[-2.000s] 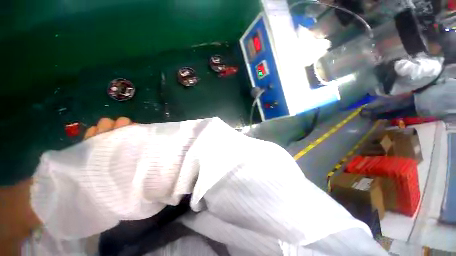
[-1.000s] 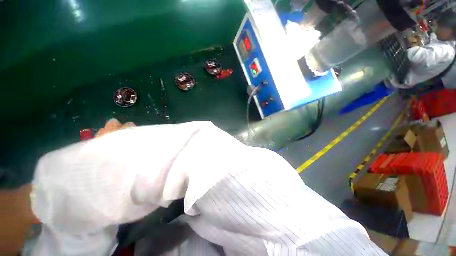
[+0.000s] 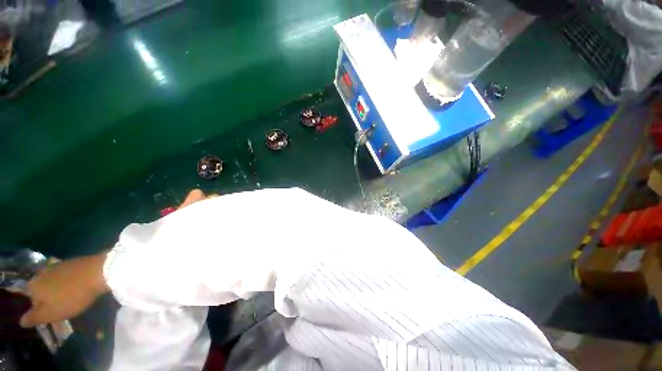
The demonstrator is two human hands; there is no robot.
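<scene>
My right arm, in a white striped sleeve, crosses the view. My bare right hand (image 3: 65,290) is at the lower left, fingers over dark items at the picture's edge; whether it holds anything is unclear. Only fingertips of my left hand (image 3: 194,197) show behind the sleeve, near a small red part (image 3: 168,211); their grip is hidden. Three round metal-rimmed units lie in a row on the green bench: one nearest my left hand (image 3: 210,167), one in the middle (image 3: 276,139), one farthest (image 3: 311,117) beside a red piece (image 3: 327,122).
A blue control unit with white top (image 3: 395,109) stands right of the row, a clear cylinder (image 3: 464,61) on it. A thin dark tool (image 3: 252,161) lies between units. A yellow floor line (image 3: 541,192), boxes and another person's white sleeve (image 3: 642,32) are at right.
The view has shifted, so the bench items sit lower and the far left bench shows. My right hand has come further into view at the lower left. The row of units looks unchanged.
</scene>
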